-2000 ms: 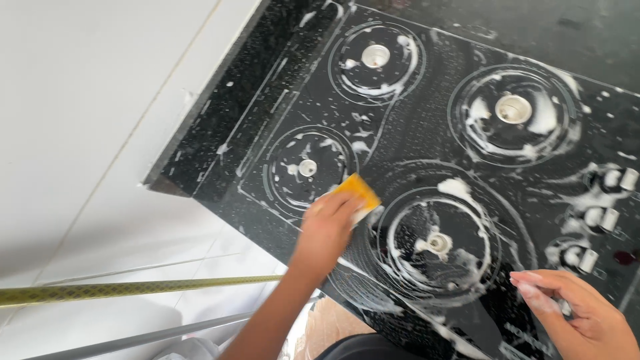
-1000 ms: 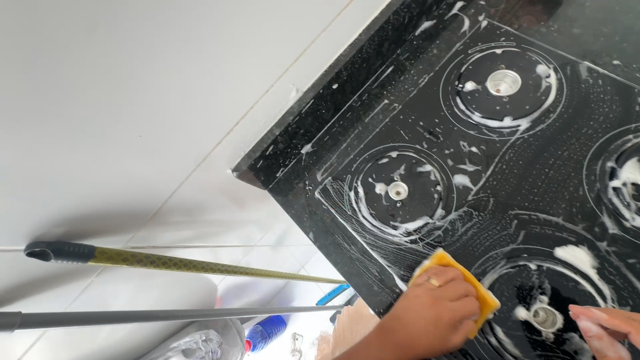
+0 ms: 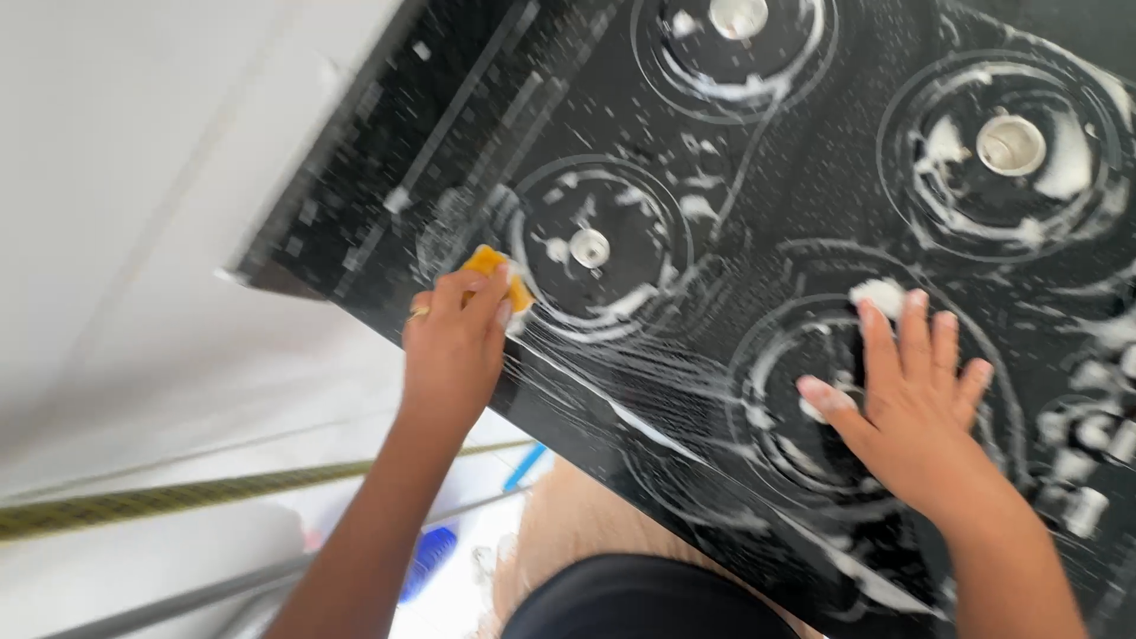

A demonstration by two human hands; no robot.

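Observation:
My left hand (image 3: 461, 333) holds a yellow sponge (image 3: 486, 264) against the black glass cooktop (image 3: 612, 390), at the left rim of the small burner recess (image 3: 589, 248). White foam streaks cover much of the glass. My right hand (image 3: 914, 382) is spread, fingers apart, over the lower right burner recess (image 3: 799, 444), its fingertips beside a clump of foam (image 3: 879, 297). The thumb partly hides that burner's metal centre. Two more foamy burner recesses, with metal centres (image 3: 1010, 145), show at the top and upper right.
Foam-covered control knobs (image 3: 1084, 512) line the right side. A white tiled wall (image 3: 160, 177) stands at the left. Below it a yellow patterned pole (image 3: 195, 493) and a grey pole (image 3: 186, 590) slant near a blue object (image 3: 429, 561). The cooktop's counter edge runs diagonally above my legs.
My left hand has moved with the sponge from beside the lower right burner to the small burner's left side. My right hand has come further over the lower right burner. The view has shifted.

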